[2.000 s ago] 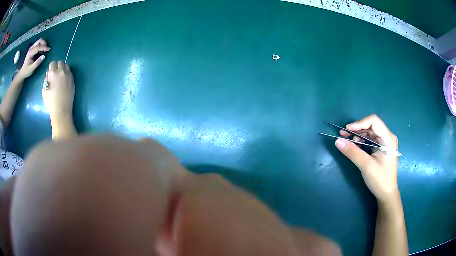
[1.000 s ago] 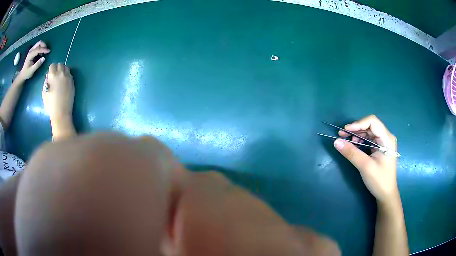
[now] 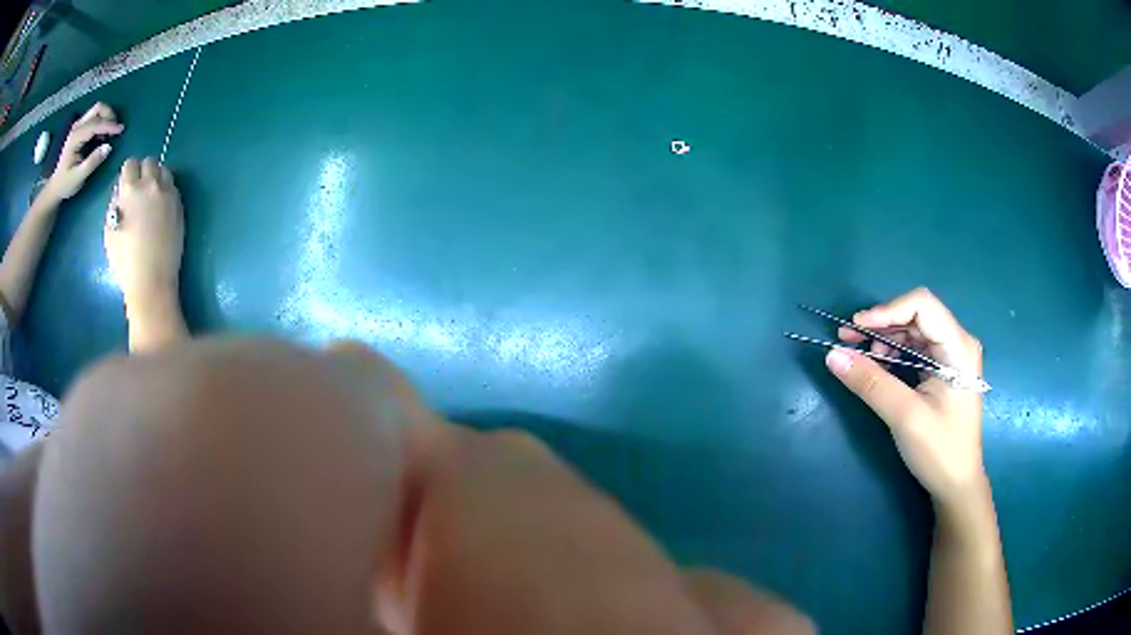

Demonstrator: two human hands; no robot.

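Observation:
My right hand (image 3: 924,378) is at the right. It holds dark tweezers (image 3: 856,340) between thumb and fingers. The two prongs point left, with tips apart and nothing between them. A tiny pale ring (image 3: 680,148) lies loose on the glossy green bench (image 3: 521,223), up and left of the tweezers. A very large, blurred skin surface fills the lower left, close to the camera. It seems to be my left hand (image 3: 223,496) or arm; its fingers cannot be made out, and it hides the bench behind it.
Another person's two hands rest on the bench at the far left, one (image 3: 146,230) beside a thin pale line. A small white oval (image 3: 42,146) lies near them. A worn whitish rail (image 3: 868,27) curves along the far edge. A pink round fan (image 3: 1119,223) stands at the right edge.
The pale ring appears slightly lower and further left in view. My right hand and the tweezers have shifted slightly left. The large blurred shape has moved a little.

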